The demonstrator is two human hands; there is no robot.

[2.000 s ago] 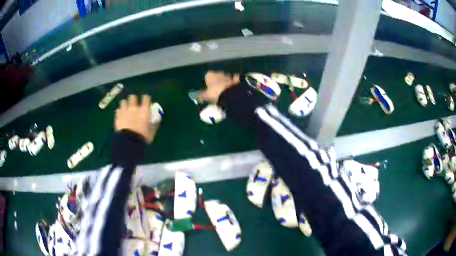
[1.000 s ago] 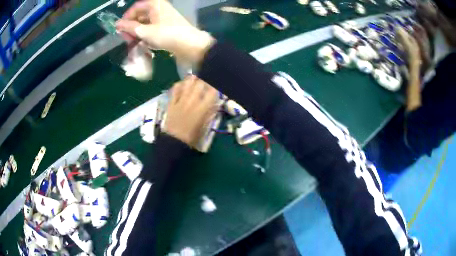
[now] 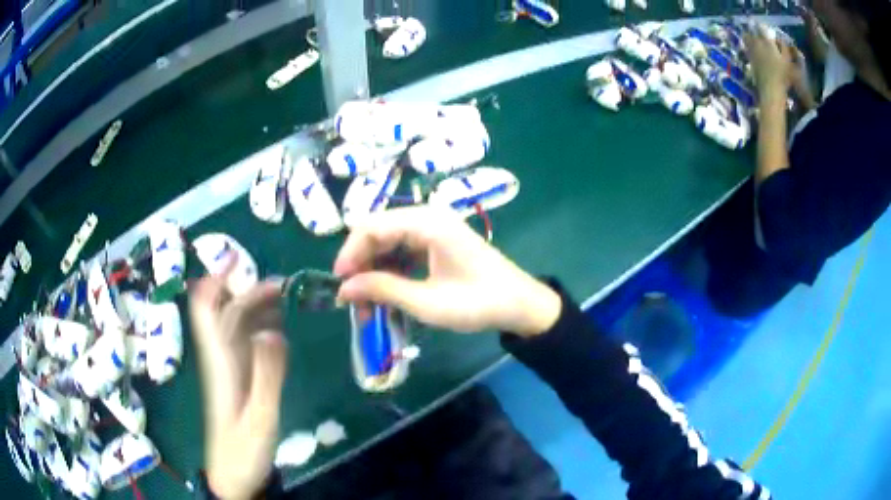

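Observation:
My right hand (image 3: pixel 445 273) pinches one end of a green circuit board (image 3: pixel 315 285) between thumb and fingertips. A white housing (image 3: pixel 366 376) hangs just below it, its open side showing a bright blue block, likely a battery (image 3: pixel 375 337). Small red wires show at its lower end. My left hand (image 3: pixel 239 366) is upright and blurred at the left of the board, one fingertip at the board's left end. Whether it grips the board cannot be told.
Heaped housings lie at the left (image 3: pixel 93 361) and centre (image 3: pixel 410 137). White scraps (image 3: pixel 296 449) lie near the bench's front edge. A metal post (image 3: pixel 340 59) rises from the pale rail (image 3: pixel 210 195). Another person's arm (image 3: pixel 772 117) reaches a heap at right.
My right hand has brought the board and housing down from over the belt to the near bench. My left hand has left the centre heap and moved beside the board.

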